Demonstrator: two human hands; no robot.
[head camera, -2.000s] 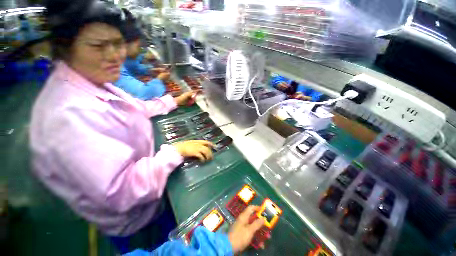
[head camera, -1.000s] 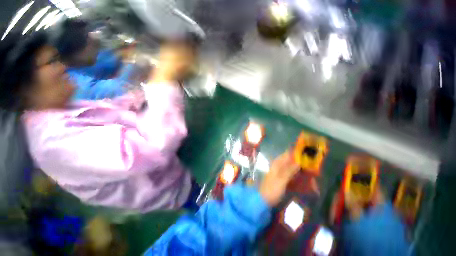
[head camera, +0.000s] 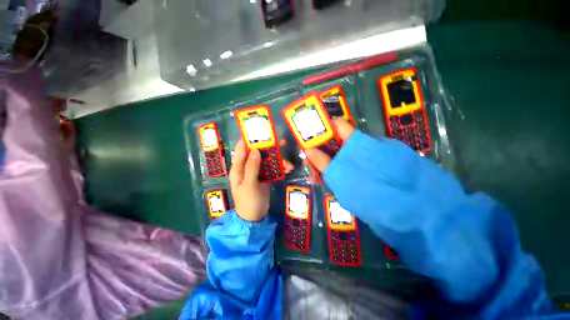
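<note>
My left hand (head camera: 250, 181) is closed on a red and yellow keypad phone (head camera: 258, 139) with a lit white screen, held over the tray. My right hand (head camera: 329, 140) holds another such phone (head camera: 310, 124), tilted, its screen also lit. The clear blister tray (head camera: 445, 134) lies on the green bench under both hands. Several keypad phones lie in it; one at the top right (head camera: 403, 103) has a dark screen, as does one just behind my right hand (head camera: 335, 105). Those at the left (head camera: 212, 150) and in the near row (head camera: 298, 212) have lit screens. My right sleeve hides part of the near row.
A red strip (head camera: 350, 69) lies along the tray's far edge. Behind it are a white ledge (head camera: 375, 47) and cloudy stacked trays (head camera: 206, 40) with dark phones on top. A person's pink sleeve (head camera: 137, 250) is close on the left.
The view has turned from the line down to the tray. Both my hands have come together over it, each now holding a phone with a lit screen.
</note>
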